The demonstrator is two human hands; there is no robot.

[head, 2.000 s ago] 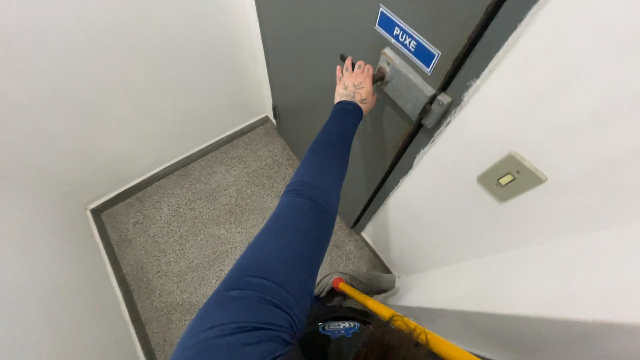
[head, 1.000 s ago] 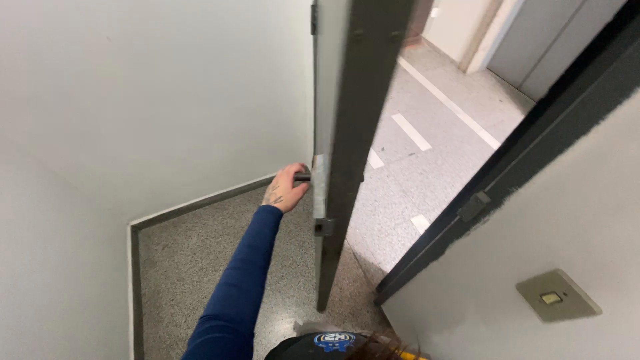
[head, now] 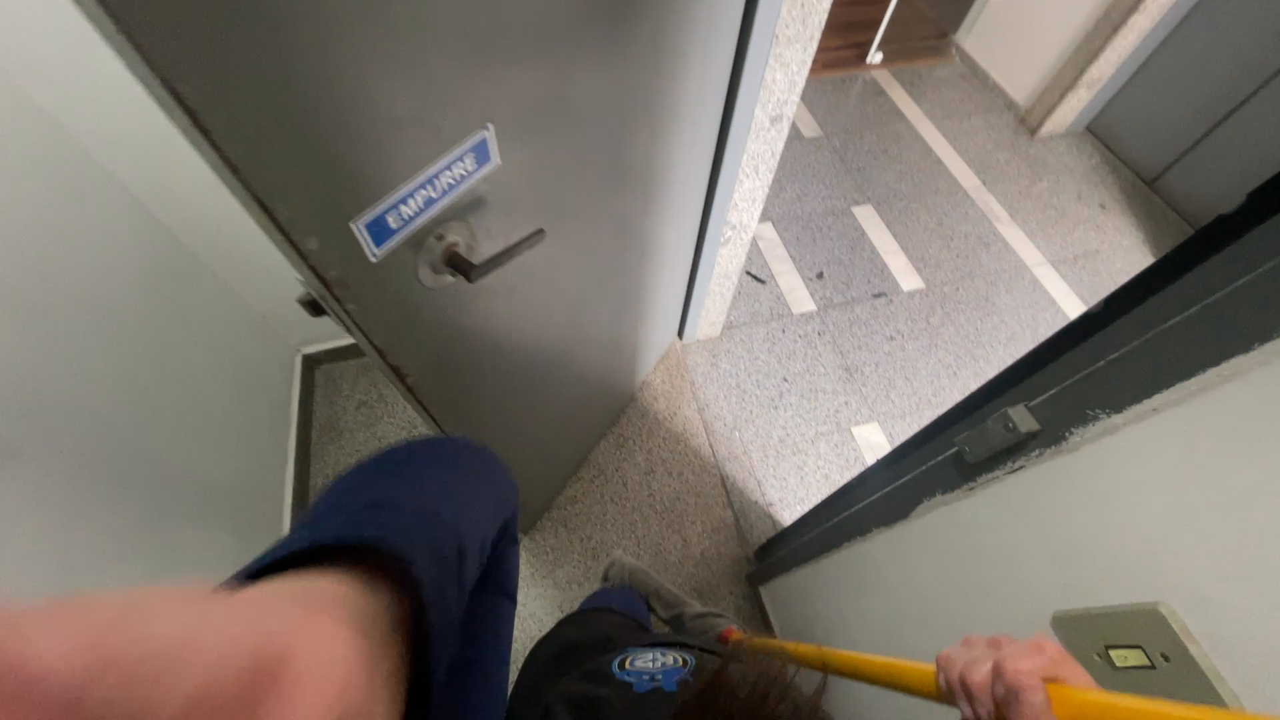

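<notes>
A grey metal door (head: 580, 170) stands open, with a lever handle (head: 495, 257) and a blue lettered sign (head: 428, 192) on the face toward me. Blurred and very near the camera, my left hand (head: 220, 650) is at the lower left in front of the navy sleeve (head: 440, 500); its fingers cannot be made out, and it is away from the handle. My right hand (head: 1010, 675), at the lower right, is wrapped around a yellow pole (head: 860, 668) with a red end, below the light switch (head: 1130, 656).
The dark door frame (head: 1060, 370) with its strike plate (head: 998, 432) runs along the right. Through the doorway lies a speckled floor (head: 850, 340) with white strips. A pale wall (head: 130, 350) is at the left. My shoe (head: 660, 595) is on the floor near the threshold.
The door was closed at first, then part open with my left hand at its handle. It now stands wider, its other face showing, and my left hand has come off it. My right hand has come into view.
</notes>
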